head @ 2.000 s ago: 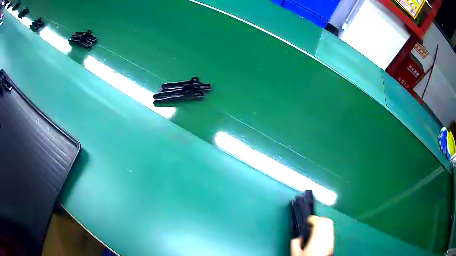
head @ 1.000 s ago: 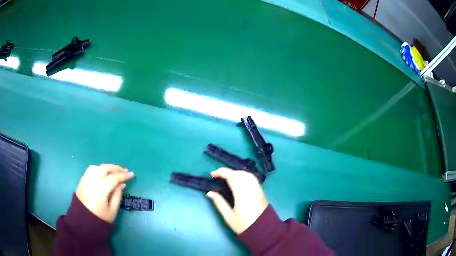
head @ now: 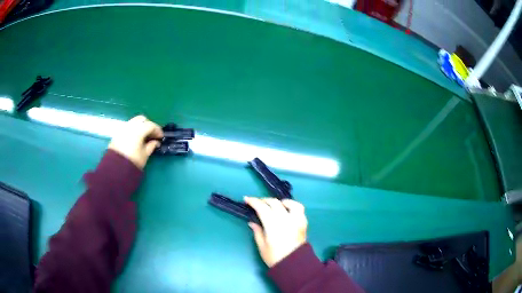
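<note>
My left hand (head: 135, 141) holds the left ends of two black plastic parts (head: 174, 148) lying side by side at the near edge of the green belt. My right hand (head: 280, 228) is on the worktop with thumb and fingers around the right end of one long black plastic part (head: 232, 206). Another long black part (head: 269, 178) lies slanted just above it, its lower end close to my right fingertips. Part of each held piece is hidden under my fingers.
The conveyor belt (head: 275, 86) curves across the back and carries a dark bundle of parts (head: 35, 92) at far left. The right-hand tray (head: 378, 264) holds loose black parts at its right end. The left-hand tray (head: 14, 240) is cut off. A blue and yellow item (head: 454, 67) sits far right.
My left hand has moved up and right to the belt edge and now holds two parts. My right hand remains at the parts on the worktop. The view has shifted; the belt bundle appears further left.
</note>
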